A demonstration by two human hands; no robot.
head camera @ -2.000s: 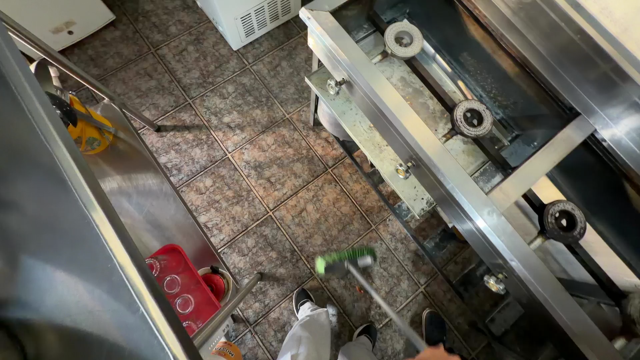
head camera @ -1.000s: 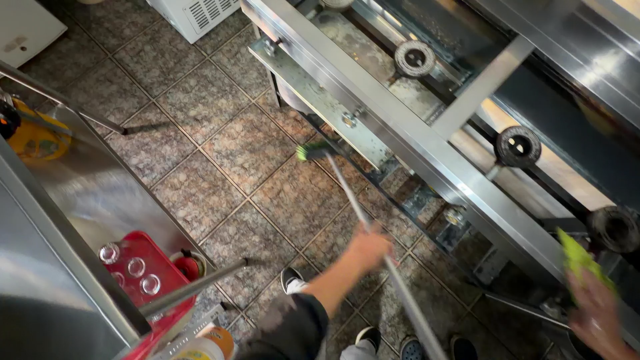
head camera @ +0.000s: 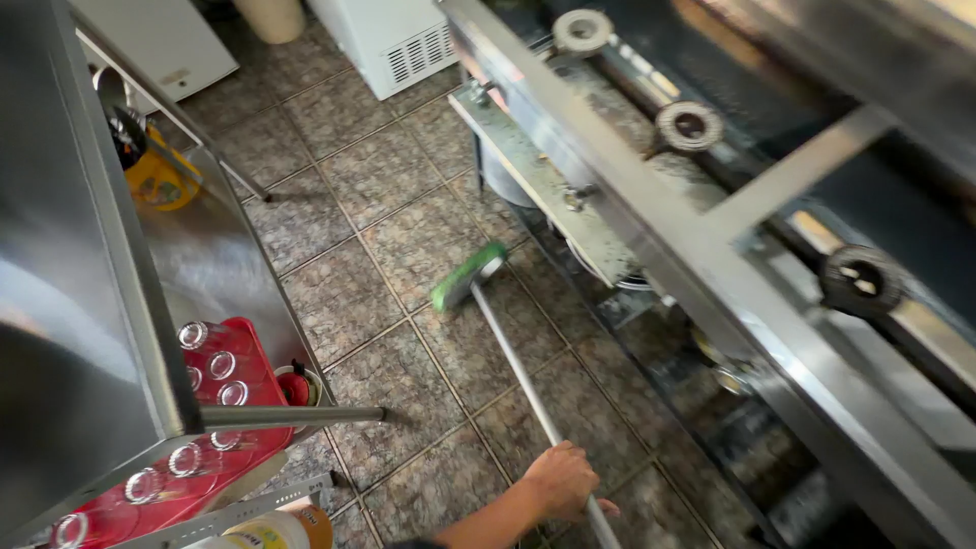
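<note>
My left hand (head camera: 563, 482) is closed around the pale metal handle (head camera: 526, 377) of a push broom, at the lower middle of the view. The handle slants up and left to a broom head with green bristles (head camera: 469, 276), slightly blurred, over the brown tiled floor (head camera: 427, 366). The broom head lies left of the stove, apart from it. My right hand is outside the view, and the lower end of the handle runs out of the bottom edge.
A stainless steel stove frame (head camera: 640, 198) with several round burners (head camera: 689, 126) fills the right. At left stands a steel table (head camera: 164, 305); its lower shelf holds a red tray (head camera: 263, 358) of glasses and a yellow container (head camera: 162, 179). A white appliance (head camera: 381, 46) stands at the top.
My right hand, seen one second ago at the right beside something bright green, has left the view. My left hand still grips the handle. The broom head has swung away from the stove's lower edge.
</note>
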